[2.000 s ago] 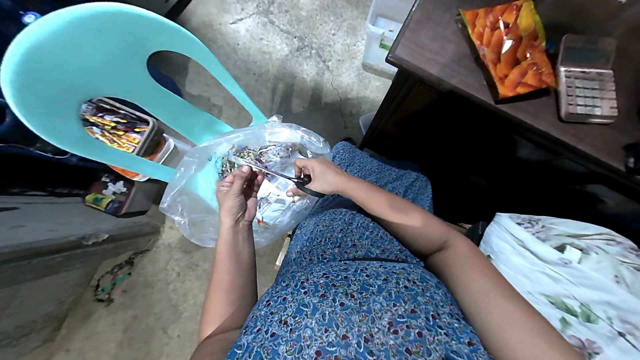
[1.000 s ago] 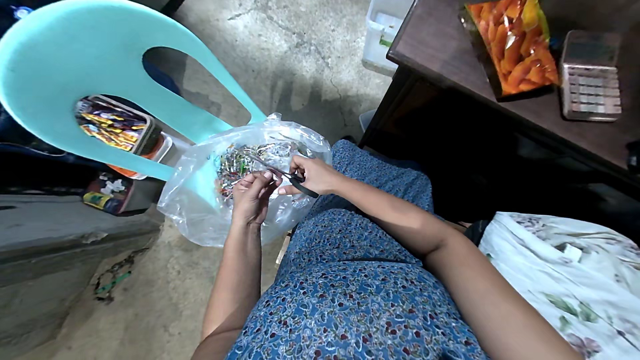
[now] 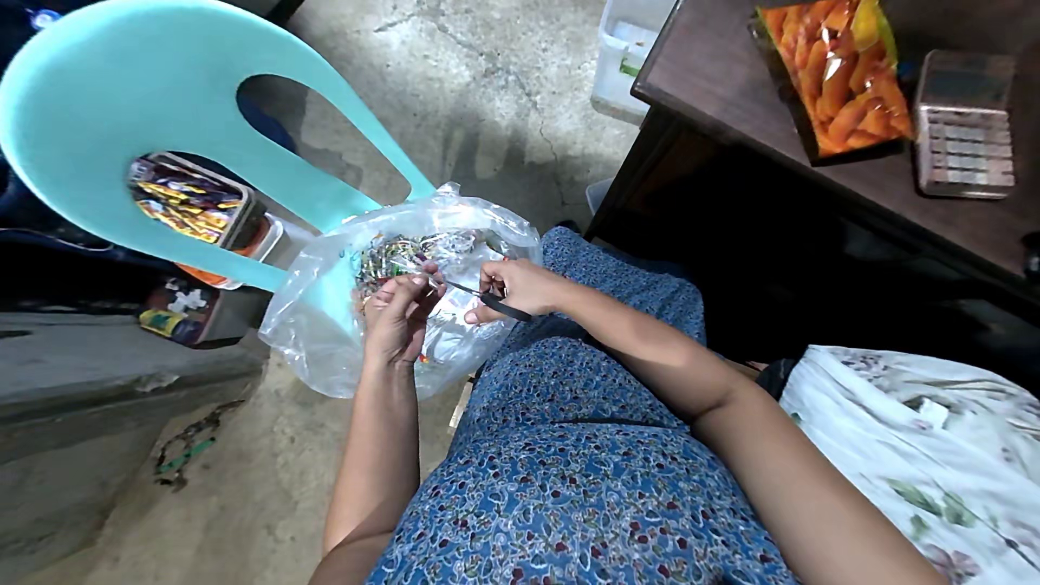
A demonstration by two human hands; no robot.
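My right hand grips the black handles of a pair of scissors, whose blades point left toward my left hand. Between the thumb and fingers of my left hand is pinched a small, thin piece too blurred to name. Both hands are above a clear plastic bag, spread open in front of my lap. A heap of small multicoloured strips lies inside the bag, partly hidden by my left hand.
A turquoise plastic chair stands under the bag. Behind it is a container of wrapped packets. At right, a dark wooden table bears an orange snack packet and a calculator. Floral white cloth lies lower right.
Two seconds ago the scissor blades reached across above my left fingers; now they lie lower, at the fingertips. Both hands have stayed over the bag.
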